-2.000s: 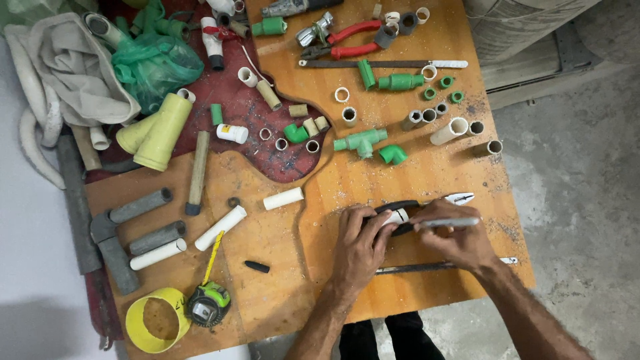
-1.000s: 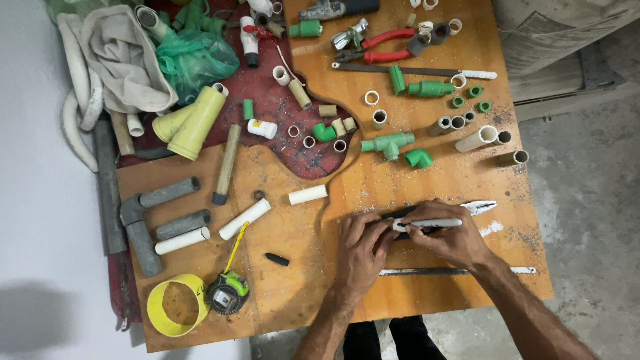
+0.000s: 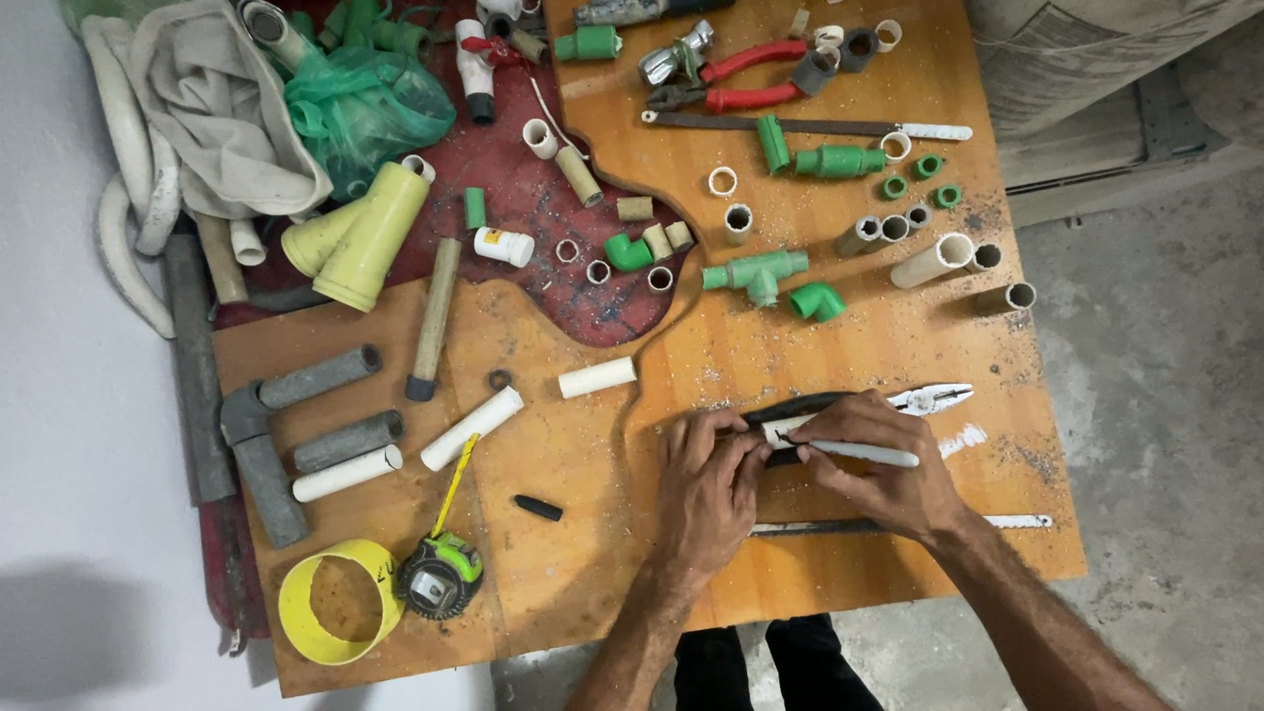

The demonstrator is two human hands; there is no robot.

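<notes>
My left hand [image 3: 713,481] pinches a short white plastic pipe piece [image 3: 782,431] that bears dark marks. In my right hand [image 3: 882,462] is a grey marker pen [image 3: 865,453], its tip at the pipe piece. Beneath both hands lie pliers [image 3: 930,398] with dark handles, their metal jaws pointing right. A hacksaw blade [image 3: 1017,520] lies nearer the table's front edge, partly behind my right hand and wrist. A black pen cap [image 3: 538,508] rests to the left of my hands. Farther left is a green and black tape measure [image 3: 440,576] with its yellow tape partly out.
White pipe pieces [image 3: 596,377] and grey pipes [image 3: 321,376] lie at the left, near a yellow plastic ring [image 3: 288,592]. Green fittings [image 3: 839,161], upright pipe pieces [image 3: 931,262], another saw blade [image 3: 810,126] and red-handled pliers [image 3: 755,97] lie beyond my hands. A green plastic bag [image 3: 370,109] is at the upper left.
The pen and both hands remain at the pipe piece, with only slight shifts of the fingers. The view has shifted a little.
</notes>
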